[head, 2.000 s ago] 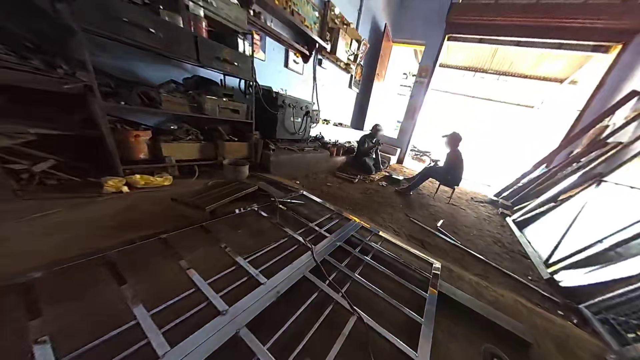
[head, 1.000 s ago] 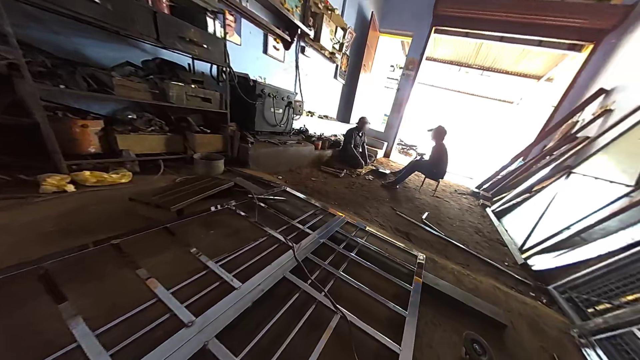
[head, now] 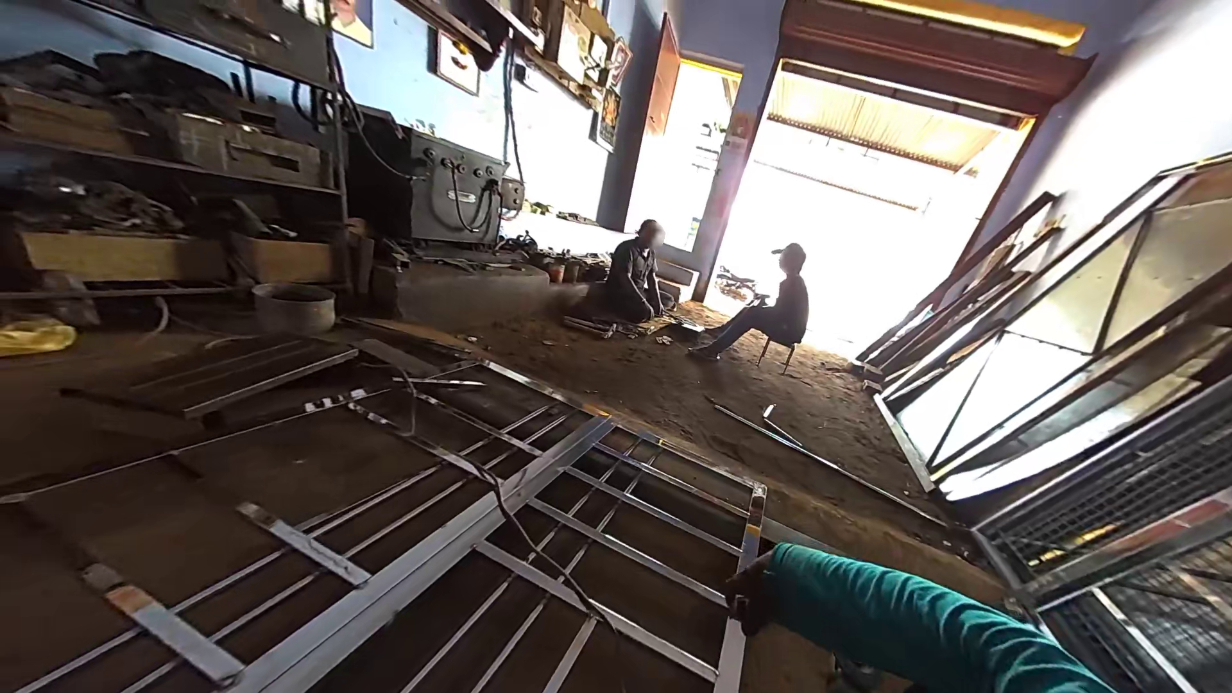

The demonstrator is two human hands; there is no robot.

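My right hand (head: 751,592), at the end of a green sleeve, is at the right outer bar of a welded metal frame (head: 414,577). Its fingers are dark and seem to wrap around that bar, though shadow hides how firmly. The frame lies low over the dirt floor, with a broad central bar and many thinner crossbars. A dark cable (head: 525,529) runs over the crossbars, left of my hand. My left hand does not show.
One person (head: 635,274) sits low near the doorway, facing another on a stool (head: 791,298). Loose metal bars (head: 818,452) lie on the floor. Metal frames (head: 1088,318) lean on the right wall. A welding machine (head: 457,197) and loaded shelves (head: 173,168) stand at the left.
My right arm and hand have come into view at the lower right, at the frame's outer bar. Neither was visible in the earlier frames.
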